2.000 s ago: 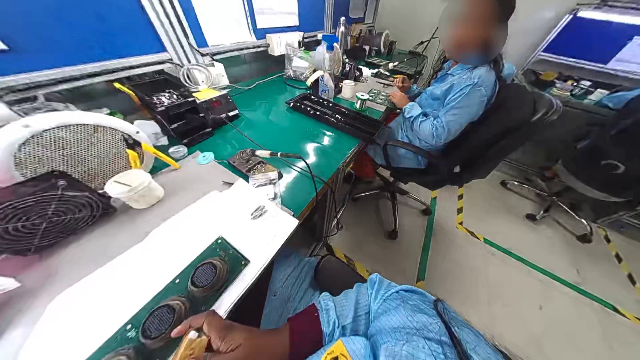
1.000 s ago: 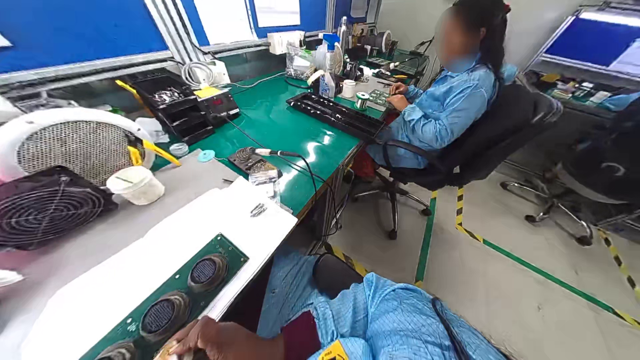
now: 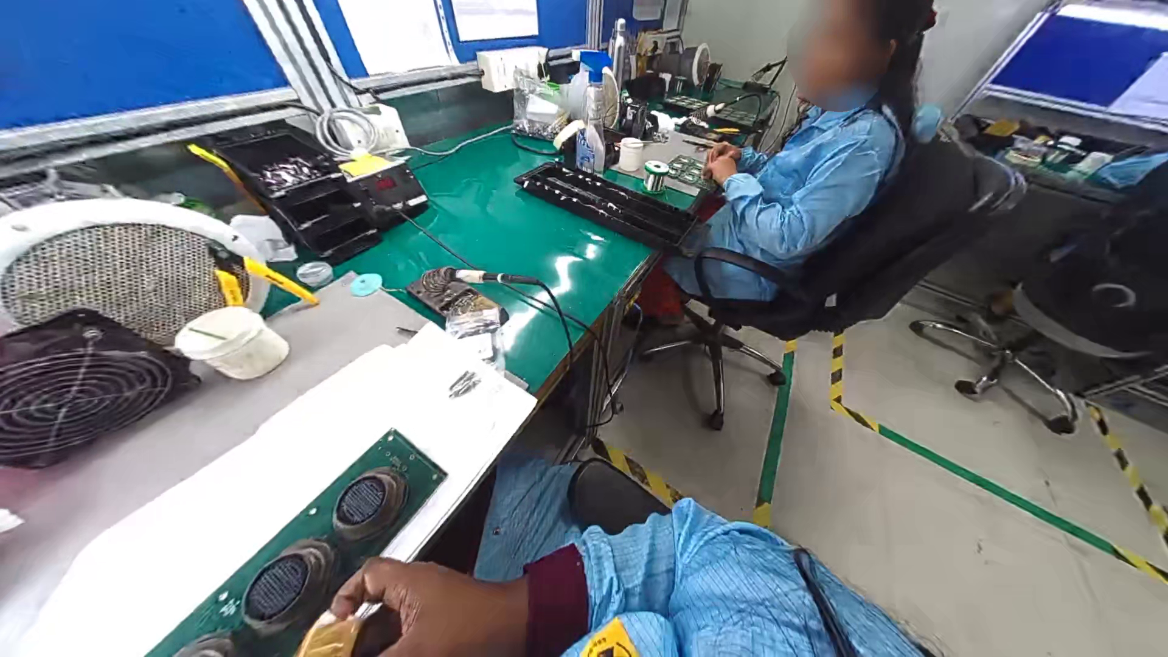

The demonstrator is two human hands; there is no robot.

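Note:
My right hand (image 3: 420,607), at the bottom of the view, grips a small yellowish-brown piece (image 3: 330,637) between thumb and fingers; its exact kind I cannot tell. It is beside the lower edge of a green circuit board (image 3: 315,520), which carries several round black mesh-faced parts (image 3: 278,587). The board lies on white paper (image 3: 228,484) on the bench. My left hand is out of the frame. Small metal pins (image 3: 464,383) rest on the paper's far end.
A soldering iron (image 3: 497,277) lies across its stand, with a soldering station (image 3: 388,187) behind. At the left are a black fan (image 3: 78,388), a white tub (image 3: 233,342) and a round mesh-faced unit (image 3: 119,265). A co-worker (image 3: 803,182) sits at the far bench beside a black tray (image 3: 602,203).
The co-worker's hands have drawn together since the earliest frame. My right hand stays near the board's lower edge, with the piece held.

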